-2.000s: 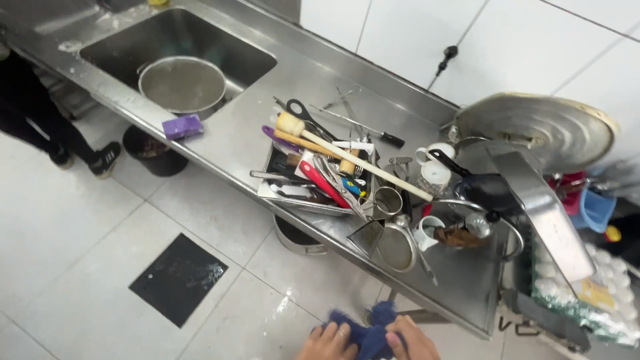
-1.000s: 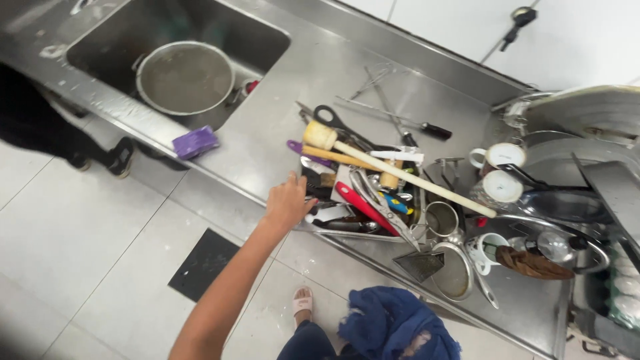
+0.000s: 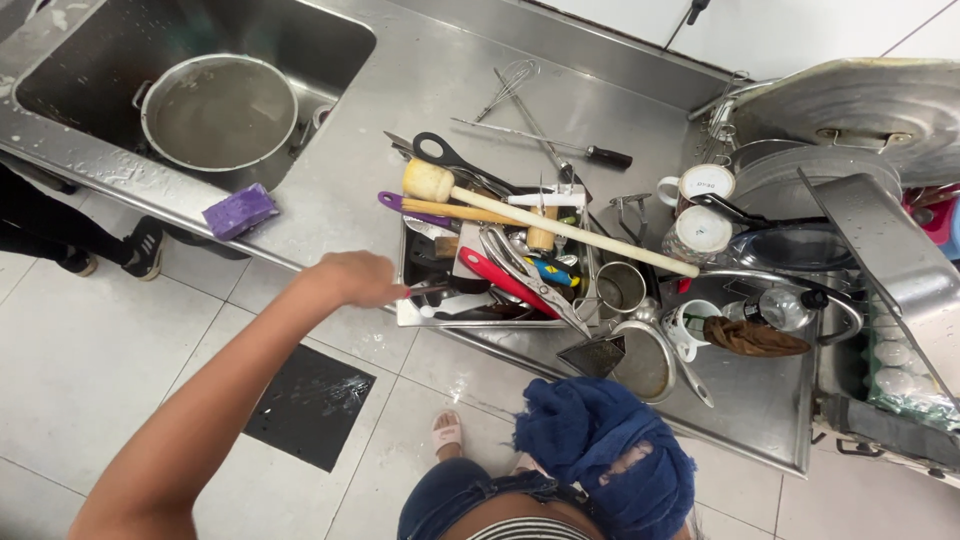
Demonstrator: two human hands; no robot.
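Observation:
My left hand (image 3: 356, 280) is at the left edge of a metal tray (image 3: 495, 323) heaped with utensils. Its fingers are closed on a thin metal utensil (image 3: 429, 289), mostly hidden and blurred. My right hand (image 3: 627, 463) is largely covered by the bunched blue cloth (image 3: 600, 431) it holds, below the counter edge. The tray holds a red-handled utensil (image 3: 506, 281), metal tongs (image 3: 529, 277) and black scissors (image 3: 450, 154). Across it lies a long pale stick with a yellowish head (image 3: 427, 180). A grater (image 3: 594, 355) and a strainer (image 3: 643, 362) lie to the right.
A water-filled pot (image 3: 219, 112) stands in the sink (image 3: 330, 45). A purple sponge (image 3: 240, 211) lies at the counter's front edge. Mugs (image 3: 701, 232), a plastic bottle (image 3: 780, 309), a large lid (image 3: 847, 112) and egg trays (image 3: 896, 360) are at right. Another person's legs (image 3: 75, 217) are at left.
Both hands were at the blue cloth two seconds ago. My left hand then reached the utensils in the tray and has since drawn back left to its edge. My right hand stays with the cloth.

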